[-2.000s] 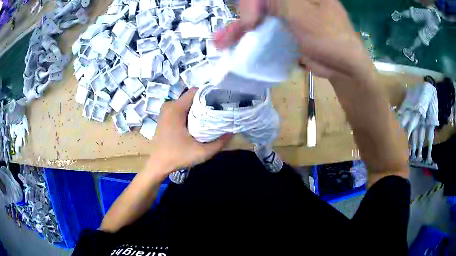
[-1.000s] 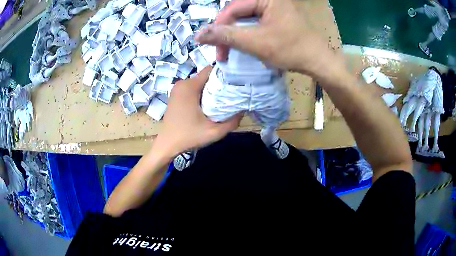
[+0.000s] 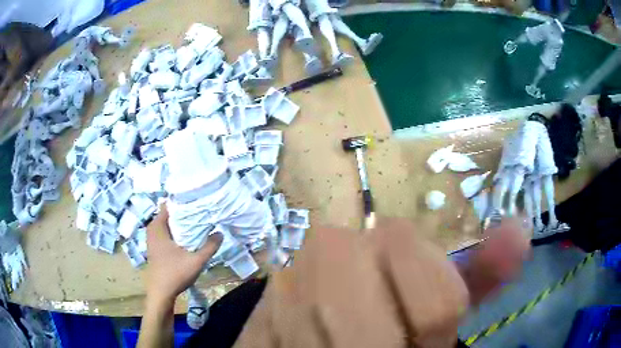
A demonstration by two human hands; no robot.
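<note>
My left hand [image 3: 173, 262] is shut on a white figurine lower body [image 3: 221, 214] and holds it by the shorts in front of the heap of inserts [image 3: 126, 177]. A smooth white piece [image 3: 194, 160] sits at its waist; the waist opening is not visible. One shoe shows below, and the other leg is partly hidden. My right hand [image 3: 381, 292] is large, blurred and close to the camera at the bottom. Its fingers are bent, and whether it holds anything is hidden. The two-faced mallet [image 3: 363, 173] lies on the cardboard right of the heap.
A dark hammer [image 3: 313, 81] lies behind the heap near standing leg parts [image 3: 289, 30]. Grey limbs [image 3: 41, 136] are piled at left. White bottles [image 3: 453, 162], a round piece [image 3: 435, 199], more legs [image 3: 521, 160] and black parts [image 3: 564, 136] are at right. A green conveyor [image 3: 449, 68] runs behind.
The view has shifted, showing more of the table. The white piece was moved down onto the waist. My right hand has left it and come close to the camera. My left hand still holds the lower body.
</note>
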